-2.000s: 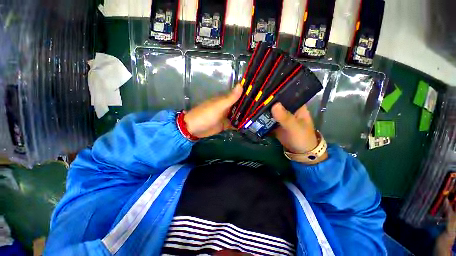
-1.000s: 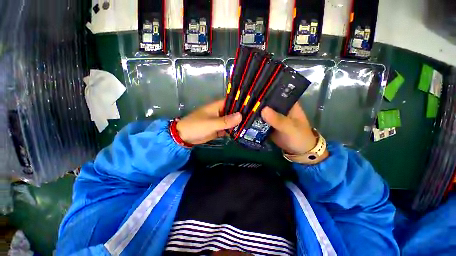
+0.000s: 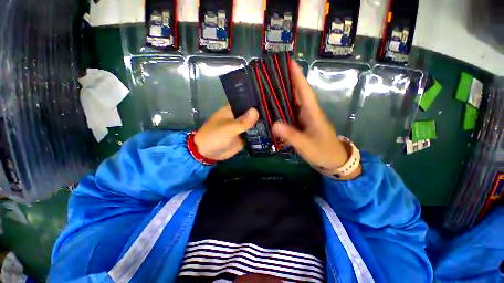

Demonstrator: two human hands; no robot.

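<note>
A fanned stack of several unfinished handsets (image 3: 269, 91) is held over the near part of the tray, black with red side edges. My left hand (image 3: 224, 134) grips the leftmost handset, its black back facing up and a silver-blue area at its lower end. My right hand (image 3: 314, 130) is closed round the right side of the stack, thumb across its lower part. The fingers under the stack are hidden. Other handsets (image 3: 279, 33) lie in a row at the far side of the clear blister tray (image 3: 189, 88), open bays showing.
Stacked blister trays (image 3: 41, 105) stand at left, another pile (image 3: 478, 171) at far right. A white cloth (image 3: 103, 99) lies left of the tray. Green pieces (image 3: 424, 130) lie at right on the green bench (image 3: 436, 171). Another person's blue sleeve (image 3: 470, 249) shows at lower right.
The stack has turned from leaning right to leaning left, and the plain black back now shows on its left side. My right hand has moved up along its right side.
</note>
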